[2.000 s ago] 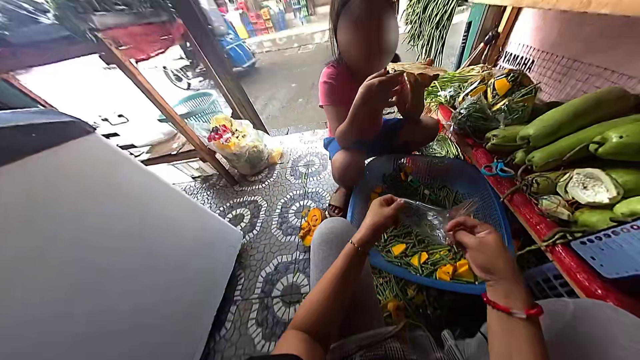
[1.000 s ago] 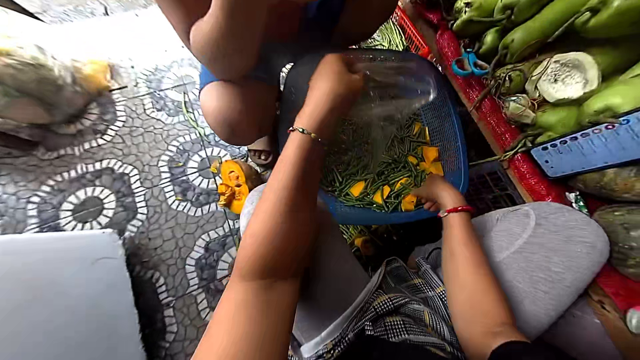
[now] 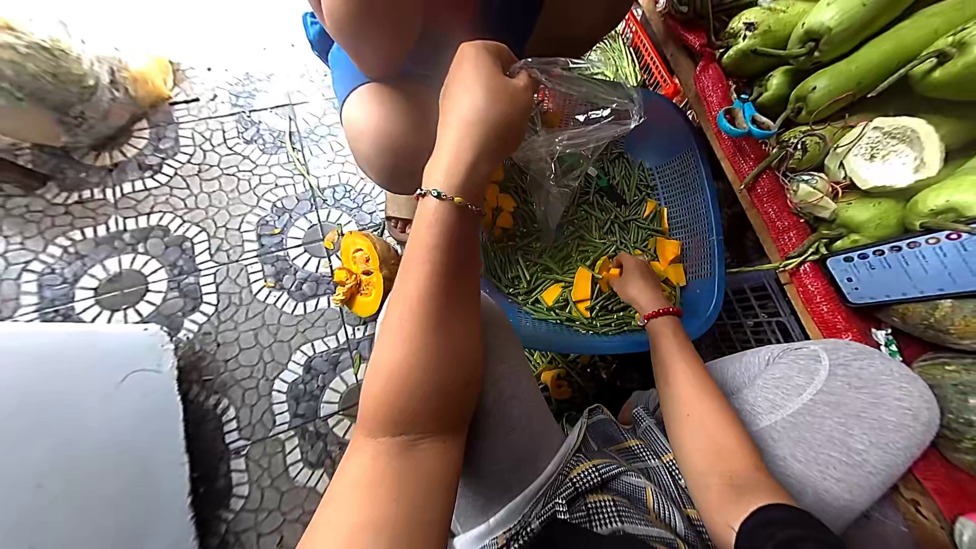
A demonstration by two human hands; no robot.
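My left hand (image 3: 492, 95) grips the rim of a clear plastic bag (image 3: 568, 126), which hangs over a blue plastic basket (image 3: 705, 229). Cut green beans (image 3: 564, 255) fill much of the basket, with chunks of orange squash (image 3: 582, 284) lying on top near its front edge. My right hand (image 3: 637, 284) is down among those chunks, its fingers closed on a piece of squash. Cut squash also lies at the basket's left side, partly behind my left forearm.
A halved squash (image 3: 364, 274) rests on the patterned floor left of my knee. Another person crouches beyond the basket. On the right-hand stand are green gourds (image 3: 877, 53), blue-handled scissors (image 3: 746, 118) and a phone (image 3: 903, 267). A white panel (image 3: 91, 435) stands at lower left.
My right hand has left the bag and gone down to the squash in the basket. My left hand still holds the bag, now over the basket's far side. The view has tilted down.
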